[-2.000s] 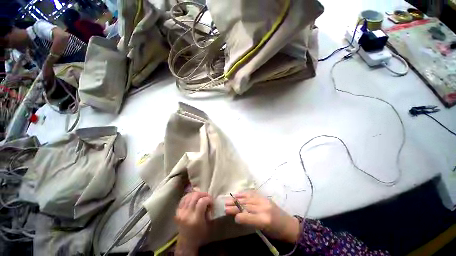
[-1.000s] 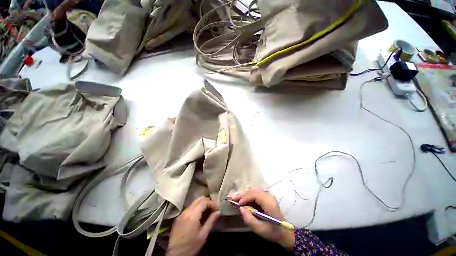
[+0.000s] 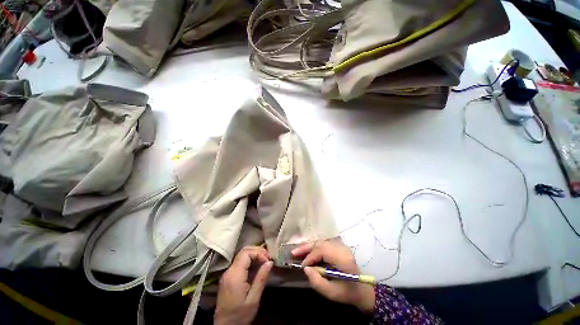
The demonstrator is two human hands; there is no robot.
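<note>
A creased beige fabric bag lies in front of me at the table's near edge, its straps looping out to the left. My left hand pinches the bag's near edge between thumb and fingers. My right hand holds a pen-like tool with a yellow rear end. Its thin metal tip points left at the bag edge, close beside my left fingertips. Whether the tip touches the cloth cannot be told. A thin cord runs from the tool's rear across the table.
Beige bags are piled at left and at the back. At the right are a black adapter in a white socket block, a tape roll, a stained board and a small black corded item on the white table.
The view has shifted, with the back pile now nearer the top. My hands stay at the near edge; the tool has tilted flatter and its tip is nearer my left fingertips.
</note>
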